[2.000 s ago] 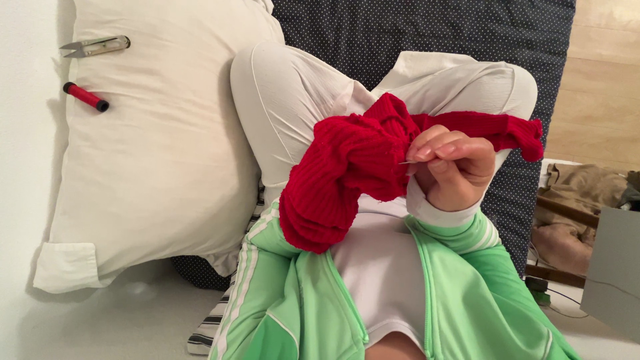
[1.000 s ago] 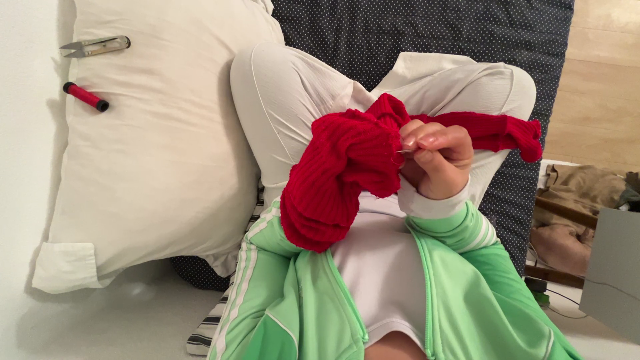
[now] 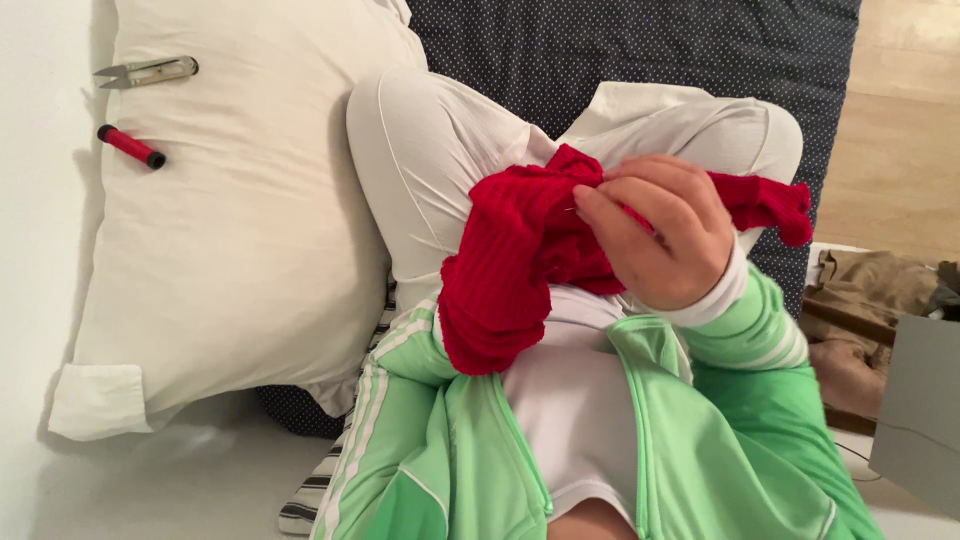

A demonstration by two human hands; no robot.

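Observation:
A red ribbed knit garment (image 3: 510, 255) lies bunched over my lap, and a narrow end of it stretches across the knee on the right. My left hand is hidden; the left sleeve runs up to the knit, which covers whatever is beneath. Above the knit is my right hand (image 3: 656, 229), thumb and fingertips close together at the fabric. A short thin glint, like a sewing needle (image 3: 571, 209), shows beside the thumb tip; whether the fingers pinch it or the fabric is unclear.
Thread snips (image 3: 150, 73) and a spool of red thread (image 3: 131, 147) lie on a large white pillow (image 3: 247, 225) at the left. Under my crossed legs is a dark dotted cover (image 3: 795, 52). Brown fabric (image 3: 870, 285) and a grey panel (image 3: 922, 412) are at the right.
My right hand has turned, its back now facing the camera more. The thin needle-like thing at its fingertips shows less than before. The snips and spool have not moved.

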